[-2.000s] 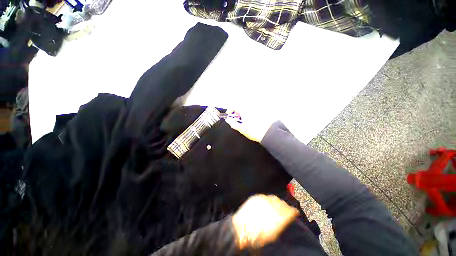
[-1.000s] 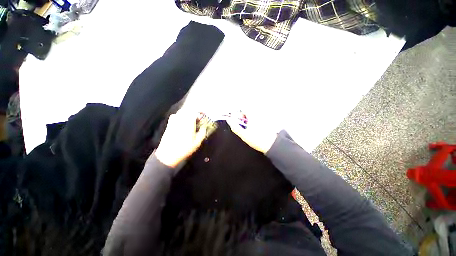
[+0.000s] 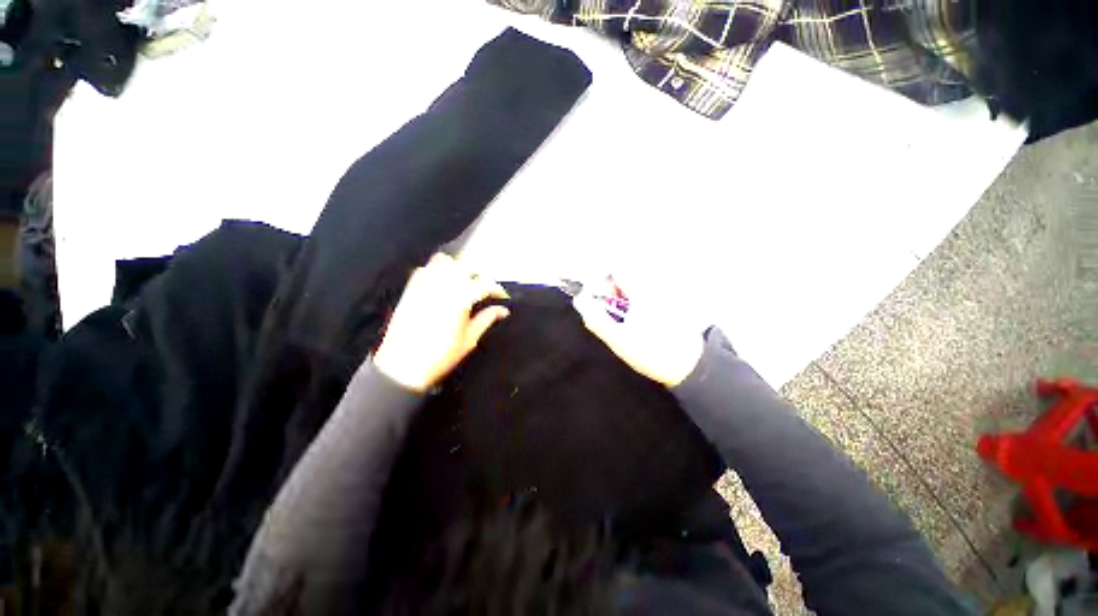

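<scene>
The black jacket [image 3: 542, 409] lies over the near part of the white table, with one sleeve [image 3: 446, 144] stretched away from me. My left hand [image 3: 436, 325] is at the jacket's upper edge beside the sleeve, thumb and fingers closed on the cloth there. My right hand [image 3: 638, 333] is at the right part of the same edge, closed around the thread snips [image 3: 615, 298]. Their purple-red part shows in the palm, and the dark tip points left along the edge. No plaid lining shows on the jacket. Thread ends are too small to see.
The white table top [image 3: 771, 193] extends beyond the jacket. Plaid garments [image 3: 710, 48] lie at its far edge, with dark cloth at the far right. Dark things and clear plastic stand at the far left. A red stool [image 3: 1042, 463] is on the speckled floor [image 3: 963, 325] to the right.
My left hand has come from low near my body up to the jacket edge. The folded-over plaid strip is no longer visible; the edge lies dark. My right hand stays at the edge with the snips.
</scene>
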